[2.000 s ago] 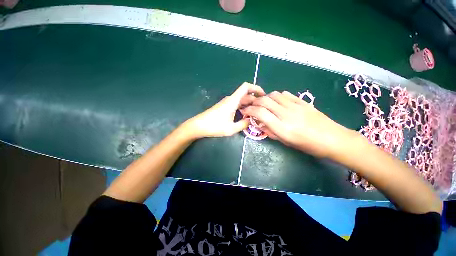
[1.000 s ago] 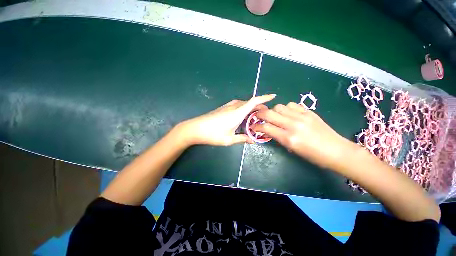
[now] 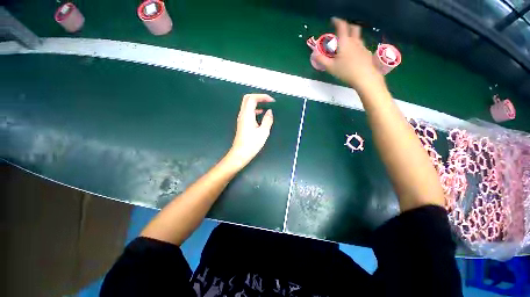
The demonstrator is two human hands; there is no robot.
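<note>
Pink cylindrical housings stand or lie on the green surface beyond the pale rail. One housing (image 3: 318,60), with a red rim and white inside, is beside my right hand (image 3: 350,57). My right hand is blurred, its fingers spread and its thumb near the housing; I cannot tell if they touch. Another housing (image 3: 388,57) is just right of that hand. My left hand (image 3: 251,129) is empty over the dark green tabletop, fingers curved and apart. A single pink pronged ring (image 3: 348,140) lies flat right of the white seam.
A pile of pink rings (image 3: 485,213) lies at the right, beside a crumpled clear bag (image 3: 514,197). More housings are at the upper left (image 3: 158,22) and far right (image 3: 502,110). The pale curved rail (image 3: 232,71) divides the tabletop from the surface beyond.
My hands have parted from the red-rimmed piece at the seam. My right hand has moved forward over the rail; my left is now empty. The view has shifted, showing more housings beyond the rail.
</note>
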